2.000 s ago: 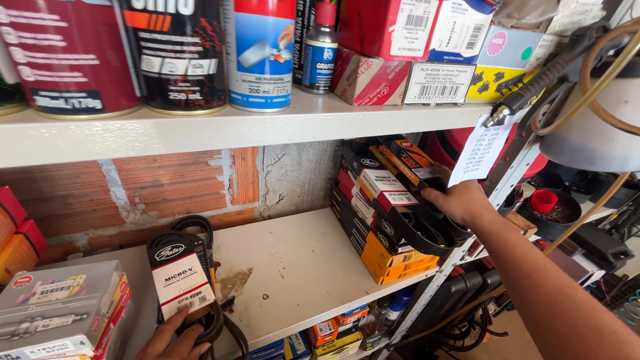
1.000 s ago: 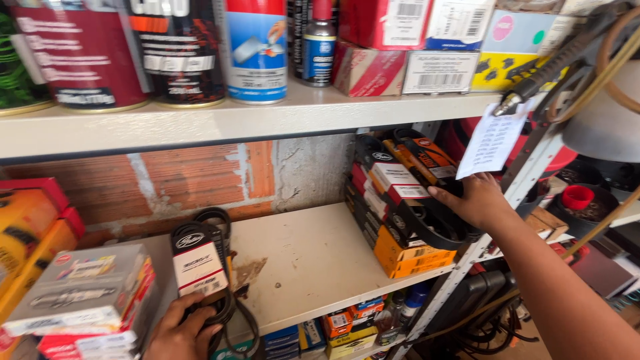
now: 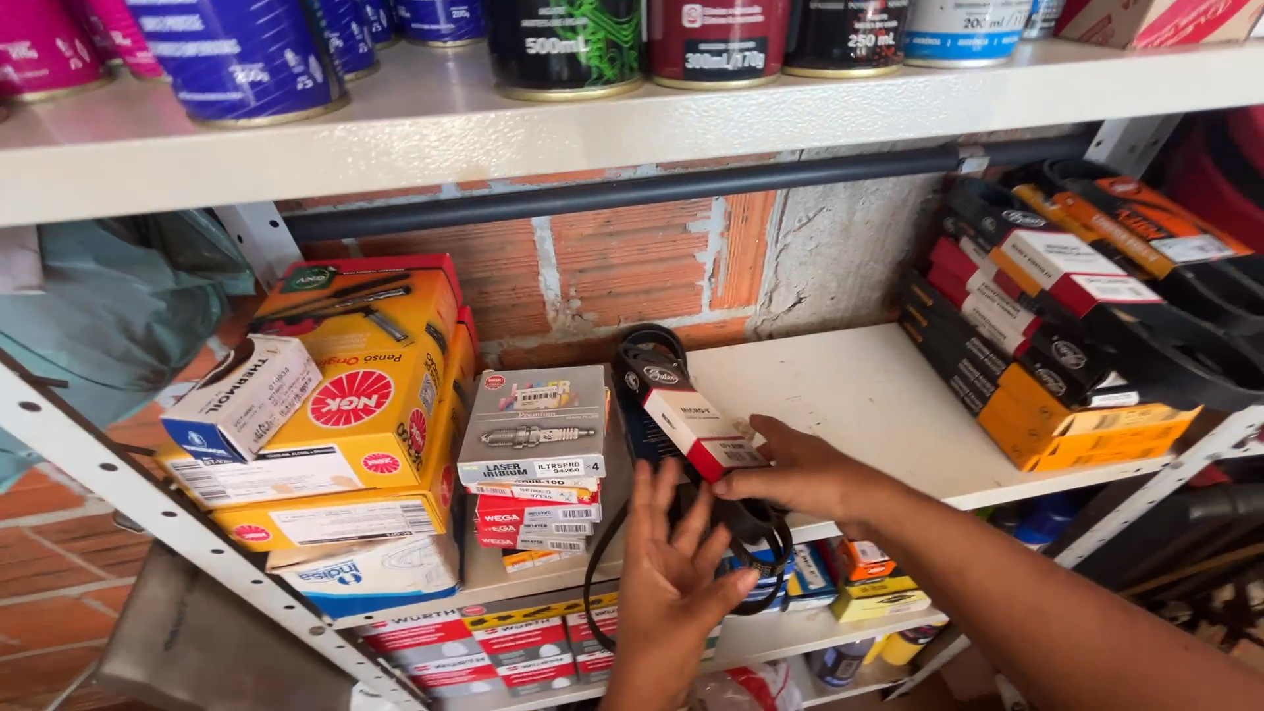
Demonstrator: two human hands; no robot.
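A Gates Micro-V ribbed belt in a cardboard sleeve (image 3: 696, 425) lies at the middle of the shelf, its black loops hanging over the front edge. My right hand (image 3: 800, 474) holds the lower end of the sleeve, thumb at its near corner. Just below and to the left, my left hand (image 3: 676, 578) is raised with fingers spread, near the hanging loops; contact with them is unclear. At the right end of the shelf stands a stack of belts in sleeves (image 3: 1066, 267), untouched by either hand.
Left of the belt are stacked spark plug boxes (image 3: 533, 425) and large yellow NGK boxes (image 3: 365, 395). Overhead, a metal shelf (image 3: 592, 128) carries cans. Small boxes (image 3: 523, 652) stand on the shelf below. A perforated upright (image 3: 178, 513) runs down the left side.
My right hand has left the belt stack on the right and is now at the middle belt's sleeve. My left hand has let go of that belt, fingers spread. The view has swung left.
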